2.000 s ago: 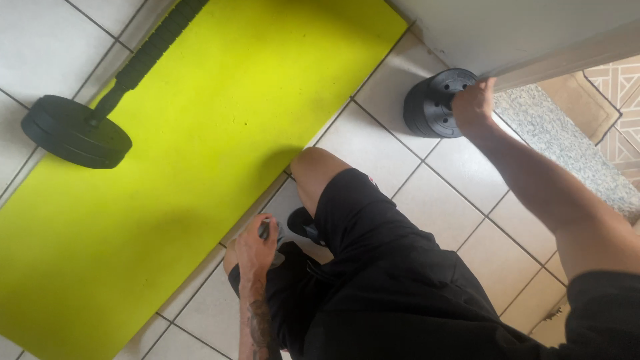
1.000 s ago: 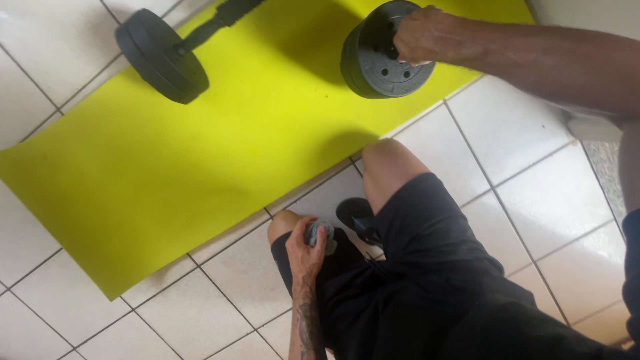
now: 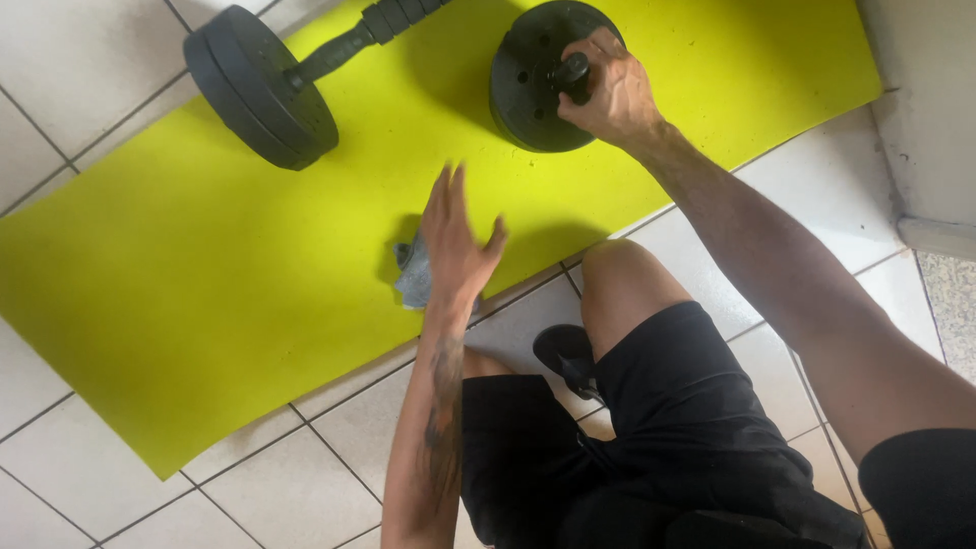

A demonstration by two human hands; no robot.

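My right hand [image 3: 614,91] grips the end of a black dumbbell [image 3: 526,99] with round plates, at the top centre over the yellow-green exercise mat [image 3: 229,305]. Its fingers curl around the short bar end that sticks out of the plates. My left hand [image 3: 457,236] is spread with nothing in it, above the mat. A crumpled grey cloth [image 3: 415,274] lies on the mat beside and partly beneath my left wrist. At the upper left is a set of black weight plates [image 3: 259,88] on a bar with a ribbed grip, which runs out of view at the top.
White floor tiles [image 3: 282,488] surround the mat. A pale wall [image 3: 930,114] stands at the right edge, near a speckled stone strip [image 3: 953,305]. My bent knees and a black sandal [image 3: 568,354] are close to the mat's near edge.
My right hand has brought the black plates from the tiles by the wall onto or over the mat. My left hand has let go of the grey cloth and reaches forward, fingers spread.
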